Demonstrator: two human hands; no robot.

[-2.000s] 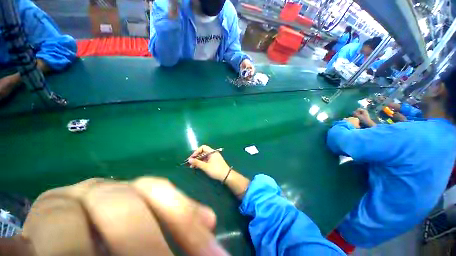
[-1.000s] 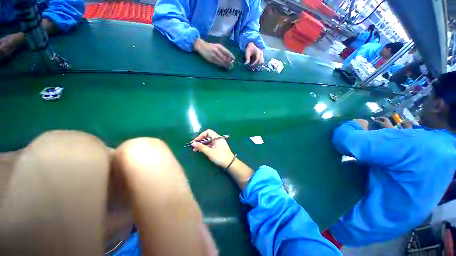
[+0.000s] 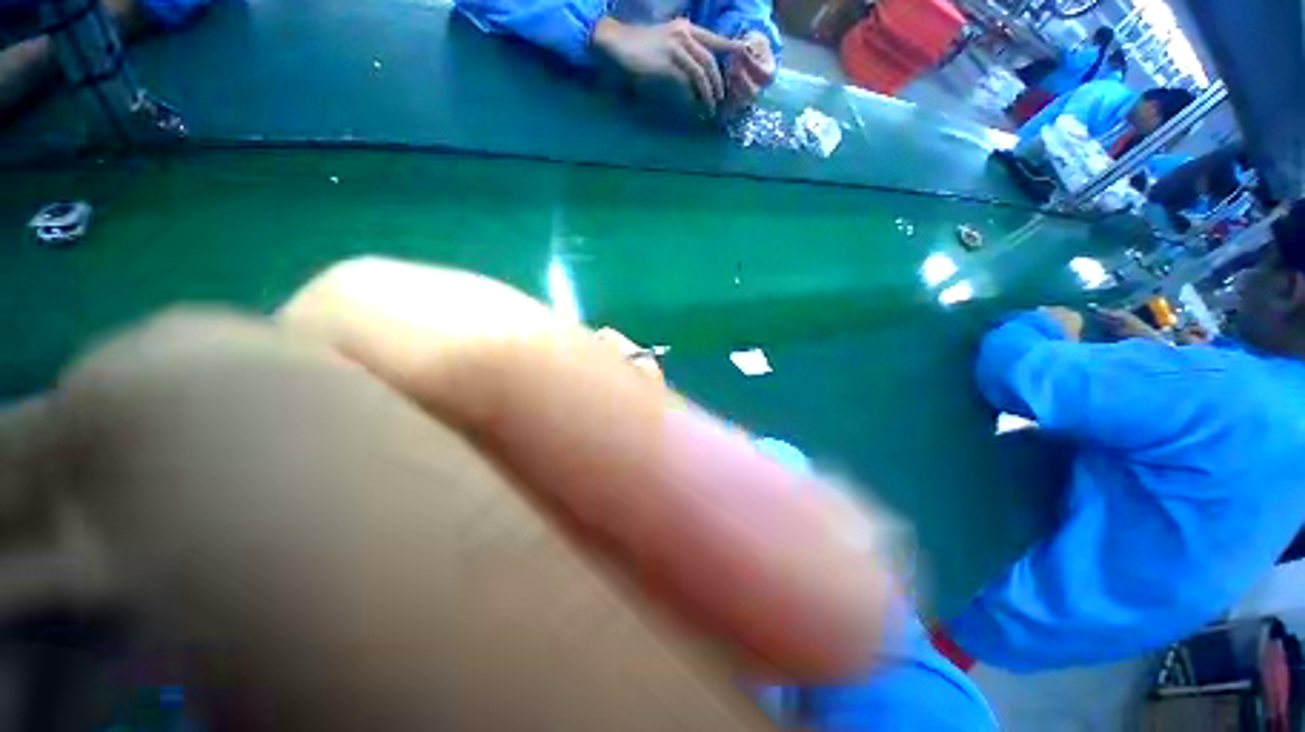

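Note:
My left hand (image 3: 472,486) is very near the lens, large and blurred, and covers much of the lower left and middle. Whether it holds anything cannot be seen. My right hand (image 3: 631,352) is mostly hidden behind it. A small part of that hand shows, with the end of the thin tweezers (image 3: 653,350) sticking out to the right. The tweezer points are hidden. A white paper slip (image 3: 750,362) lies on the green belt to the right of my right hand. A silver and dark unit (image 3: 60,222) lies on the belt at the far left.
A worker opposite has both hands (image 3: 701,65) together beside a pile of small parts (image 3: 766,129) with a clear bag (image 3: 819,133). A worker in a blue smock (image 3: 1145,472) sits at the right edge. A dark metal post (image 3: 93,65) stands at upper left. Another unit (image 3: 969,236) lies at far right.
My left hand has spread rightward across the view and now hides most of my right hand and forearm. The belt scene has shifted upward. The opposite worker's hands have come together.

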